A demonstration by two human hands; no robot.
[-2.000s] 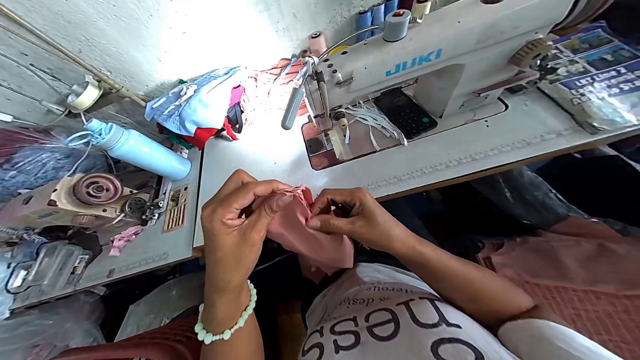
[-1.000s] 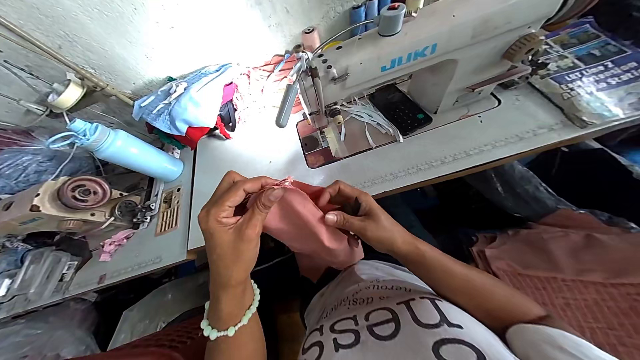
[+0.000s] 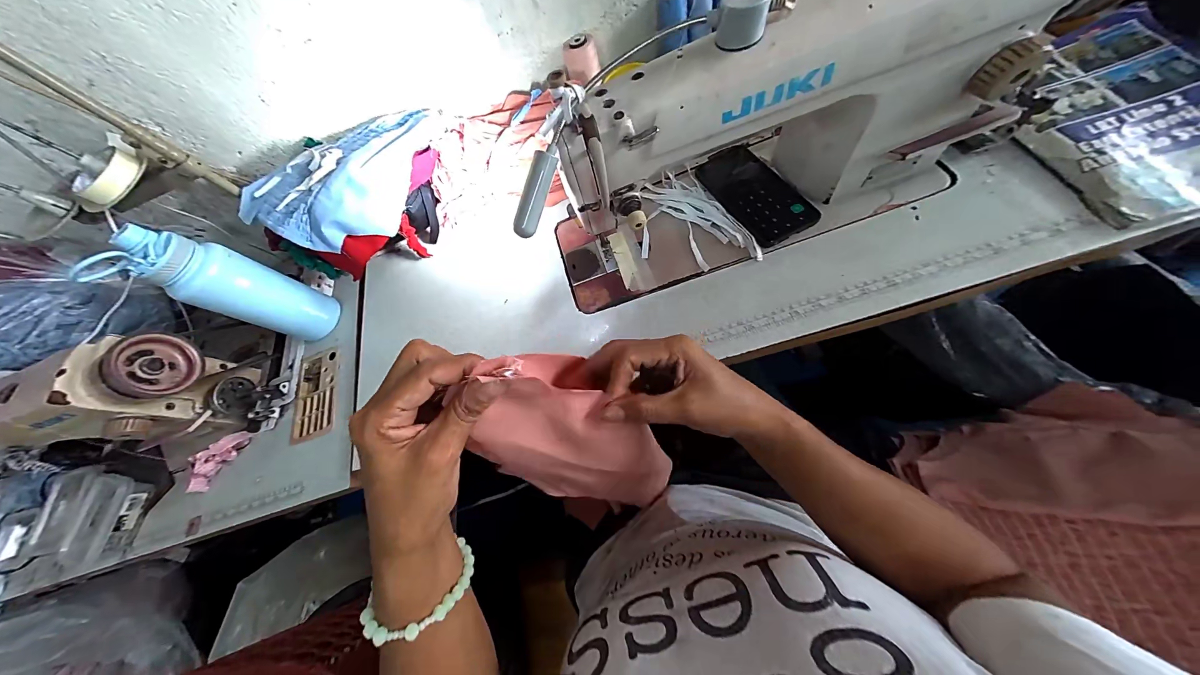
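Note:
A piece of pink fabric [image 3: 572, 436] is stretched between my two hands at the near edge of the sewing table. My left hand [image 3: 422, 412], with a pale green bead bracelet at the wrist, pinches its gathered upper left edge between thumb and fingers. My right hand [image 3: 670, 384] pinches the upper right edge, thumb below and fingers curled. The cloth hangs in folds toward my lap. Just beyond the hands stands a white Juki sewing machine [image 3: 797, 94]; its needle area [image 3: 614, 253] is above and right of the cloth, apart from it.
White strips [image 3: 698, 211] and a black phone [image 3: 757, 195] lie on the machine bed. Folded blue cloth [image 3: 337, 187] is piled at the back left. A light blue bottle [image 3: 234, 286] lies beside a second machine [image 3: 122, 384]. More pink fabric [image 3: 1069, 459] is at the right.
The pink cloth is spread wider between my hands than two seconds ago, and my right hand has moved away from my left. Both still pinch its upper edge.

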